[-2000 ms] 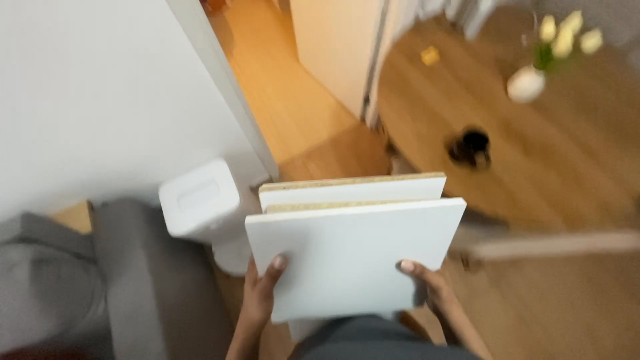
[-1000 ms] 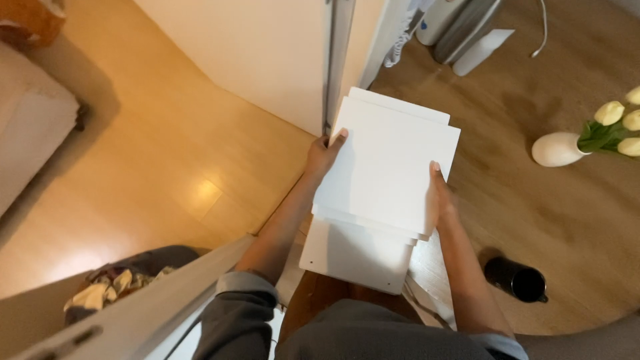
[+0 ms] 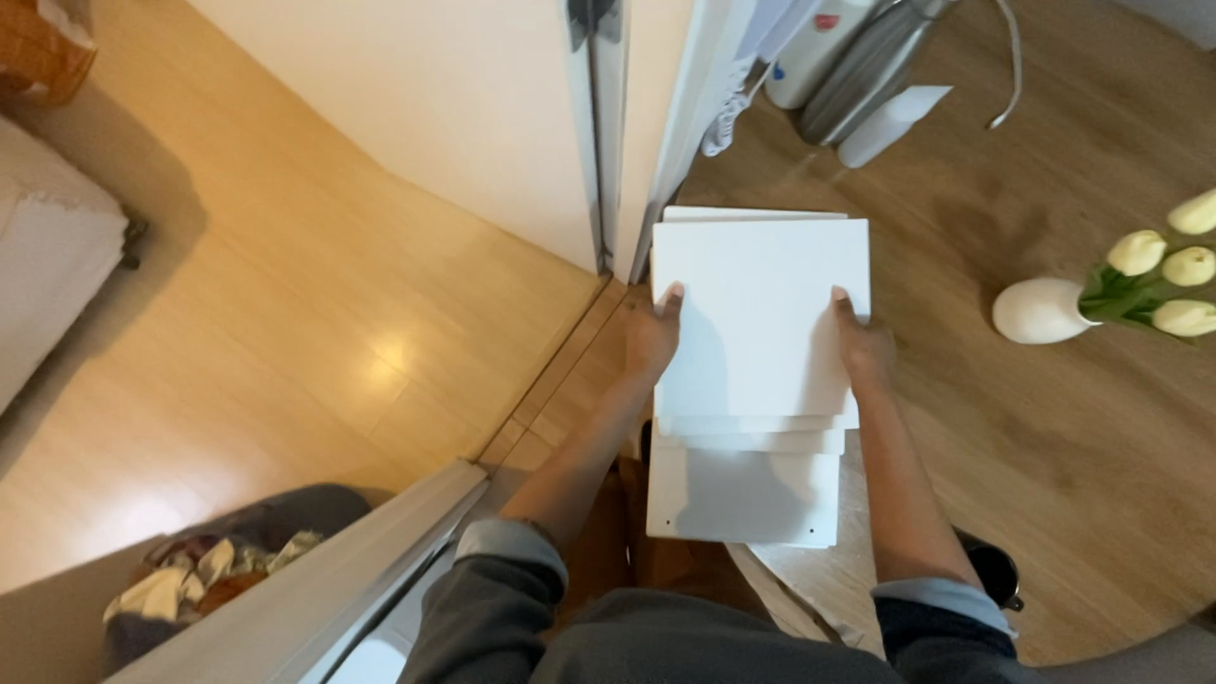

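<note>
Several flat white boards (image 3: pixel 760 328) lie one on another in front of my body, spread so that their lower edges show stepwise. The lowest one (image 3: pixel 741 489) sticks out toward me and has small dark holes near its edge. My left hand (image 3: pixel 654 332) grips the left side of the stack, thumb on the top board. On the right side, my right hand (image 3: pixel 863 347) holds it the same way, thumb on top. The fingers of both hands are mostly hidden beside and below the boards.
A door and its frame (image 3: pixel 617 142) stand just left of the boards. The wooden table (image 3: pixel 950 427) at right bears a white vase (image 3: pixel 1040 311) with tulips, a black mug (image 3: pixel 988 570), a steel bottle (image 3: pixel 860 76) and a cable (image 3: pixel 1015 57). Clothes (image 3: pixel 199 579) lie at lower left.
The view has swung markedly toward the doorway and the table's bottles. Both hands keep hold of the white boards, which now lie flatter to the view than two seconds ago.
</note>
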